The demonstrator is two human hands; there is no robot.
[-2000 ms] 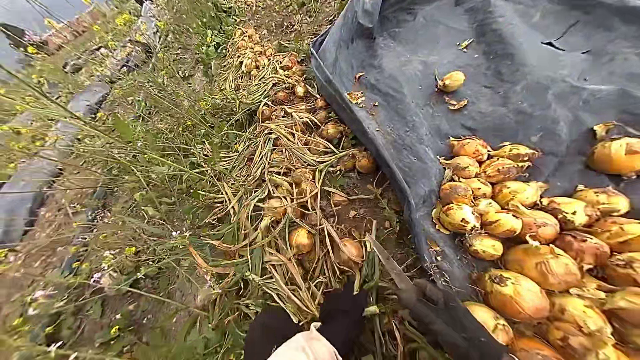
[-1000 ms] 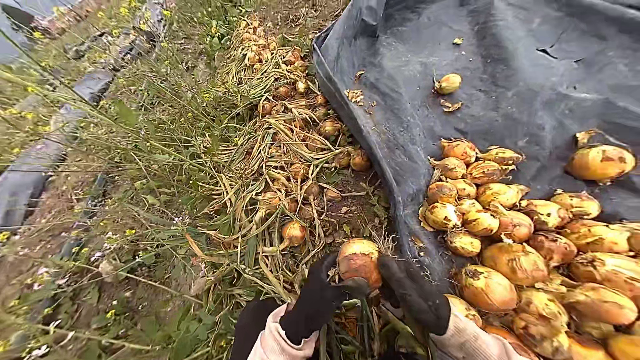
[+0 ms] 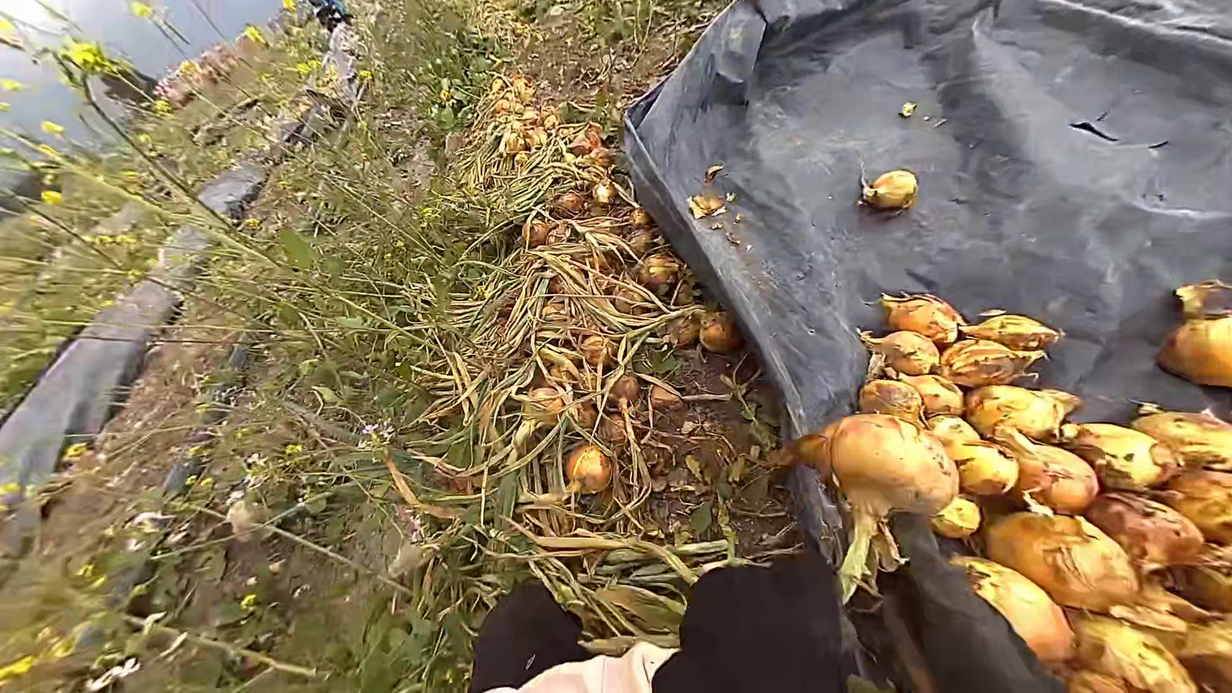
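Note:
My right hand (image 3: 953, 602), in a dark glove and blurred, is at the lower right beside the pile. Its fingers meet the underside of a large yellow onion (image 3: 890, 462), whose short pale neck hangs down over the edge of the black plastic sheet (image 3: 799, 260). My left hand cannot be made out; pale cloth (image 3: 597, 674) shows at the bottom between two dark shapes that look like my knees. Many onions (image 3: 1059, 558) with trimmed tops lie heaped on the sheet. To its left, a row of onions (image 3: 588, 469) with long dry leaves lies on the soil.
A lone small onion (image 3: 890, 190) and bits of dry skin (image 3: 707, 205) lie farther up the sheet. Weeds with yellow flowers (image 3: 87, 56) grow on the left, beside a long strip of dark plastic (image 3: 106, 361). Bare soil (image 3: 712, 443) shows between row and sheet.
One second ago both gloved hands were around a large onion low in the middle. A large onion is now at the sheet's edge by my right hand, and my left hand has gone from sight.

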